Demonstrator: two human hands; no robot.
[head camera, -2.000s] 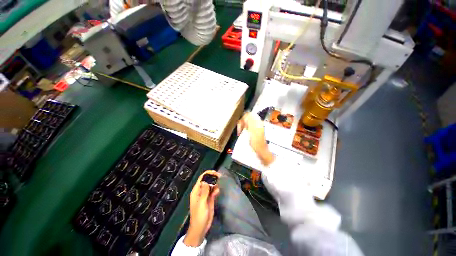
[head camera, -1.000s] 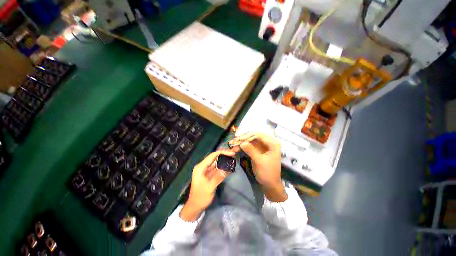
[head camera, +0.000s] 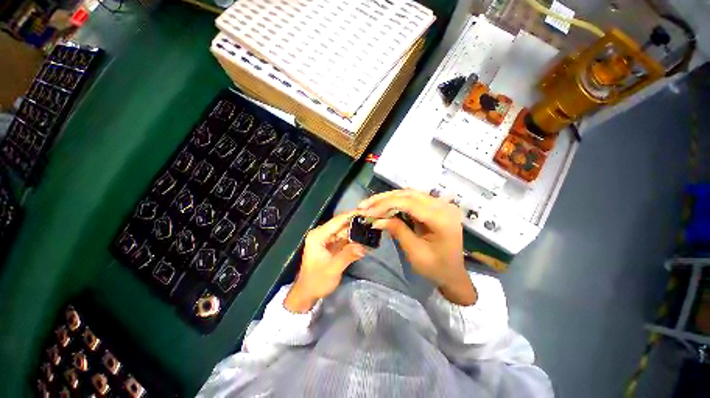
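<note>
A small black rounded-square watch housing is held over the lap. My left hand grips it from the left with thumb and fingers. My right hand meets it from the right, its fingertips touching the housing's top and right side. Another small dark item shows among the right-hand fingers; I cannot tell what it is. Whether a thin adhesive piece is at the fingertips cannot be seen.
A black blister tray lies left, with one copper-coloured part at its near end. A fuller tray is lower left. Adhesive sheets are stacked ahead. The white press base holds orange nests below a gold press head.
My right hand has come from the press back to my left hand, and its fingertips now touch the housing. The view has shifted, bringing the lower left tray into sight.
</note>
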